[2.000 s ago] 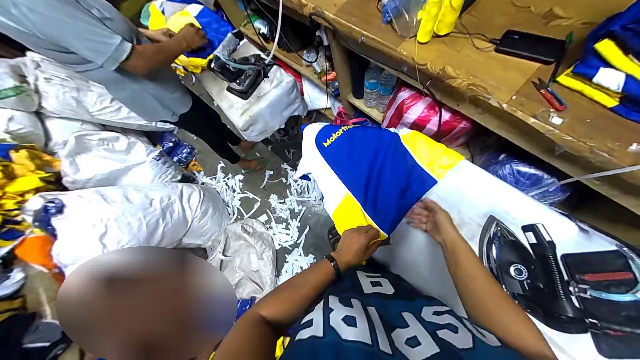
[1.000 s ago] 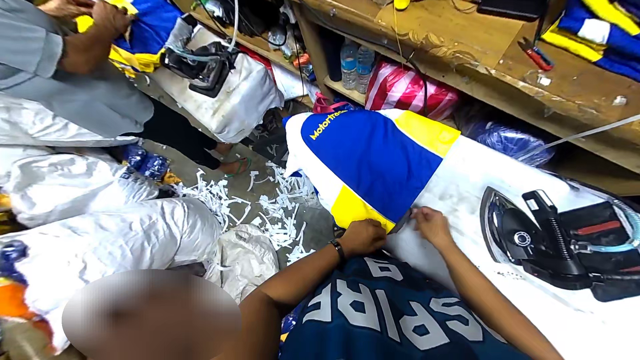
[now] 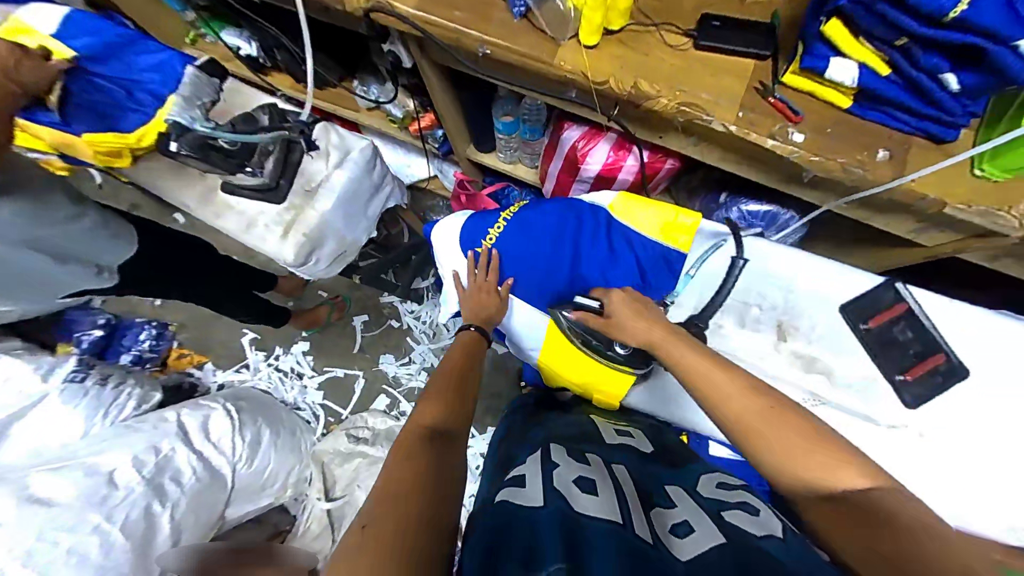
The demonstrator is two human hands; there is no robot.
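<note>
A blue, yellow and white garment (image 3: 560,248) lies spread over the white-covered ironing board (image 3: 800,320). My left hand (image 3: 483,292) rests flat on its blue and white part, fingers spread. My right hand (image 3: 628,318) grips the handle of a steam iron (image 3: 600,344), whose soleplate is on the yellow and blue part near the board's front edge. A black hose and a pale tube run from the iron's rear. The black iron rest (image 3: 904,342) with red strips lies farther right on the board.
A wooden workbench (image 3: 672,88) runs behind, bearing red-handled pliers (image 3: 779,105), a black device (image 3: 734,36) and folded garments (image 3: 896,64). A co-worker's hand (image 3: 28,76) touches another garment beside a second iron (image 3: 240,148). White sacks (image 3: 160,472) and scraps lie at left.
The iron has moved from its rest onto the garment, with my right hand now around its handle. My left hand has gone from the garment's near edge to lie flat on it.
</note>
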